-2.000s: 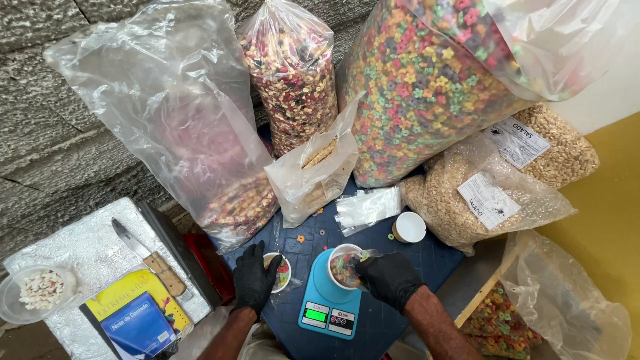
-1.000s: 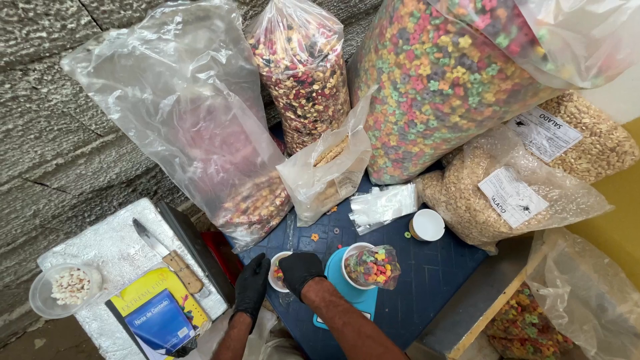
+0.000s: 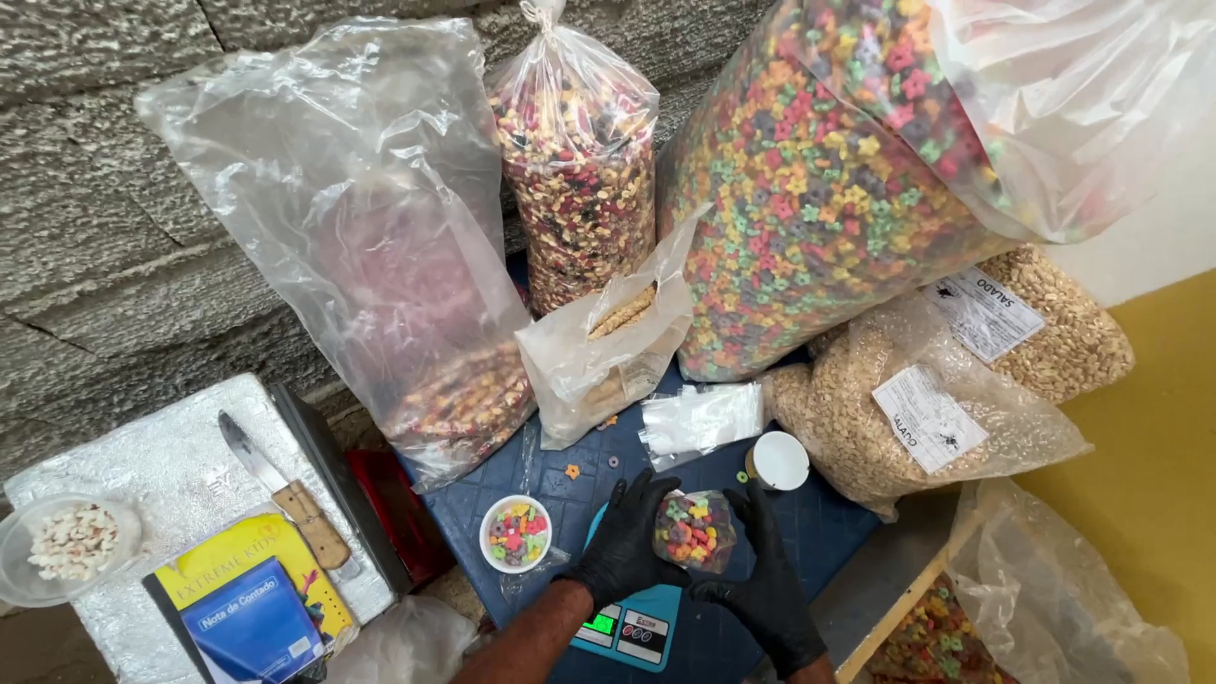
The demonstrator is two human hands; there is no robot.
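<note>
My left hand (image 3: pixel 629 534), in a black glove, is at the left side of a small clear plastic bag of colourful cereal (image 3: pixel 695 530), thumb and fingers against it. On the bag's right side is my black-gloved right hand (image 3: pixel 763 575), its fingers curved and spread; firm contact cannot be told. Beneath them lies a turquoise kitchen scale (image 3: pixel 622 635) with a lit green display. A white cup of colourful cereal (image 3: pixel 515 534) stands to the left. An empty-looking white cup (image 3: pixel 779 461) lies tilted to the right, near a stack of clear small bags (image 3: pixel 701 420).
Large bags of colourful cereal (image 3: pixel 788 228), a mixed-grain bag (image 3: pixel 579 209) and puffed-grain bags (image 3: pixel 855 418) line the back of the blue table (image 3: pixel 570 494). At left, a foil-covered box (image 3: pixel 104 465) holds a knife (image 3: pixel 285 494), notebooks (image 3: pixel 252 608) and a popcorn bowl (image 3: pixel 71 541).
My right hand has moved from the left cup to the right of the cereal bag. My left hand has left that cup for the bag. The white cup around the bag no longer shows.
</note>
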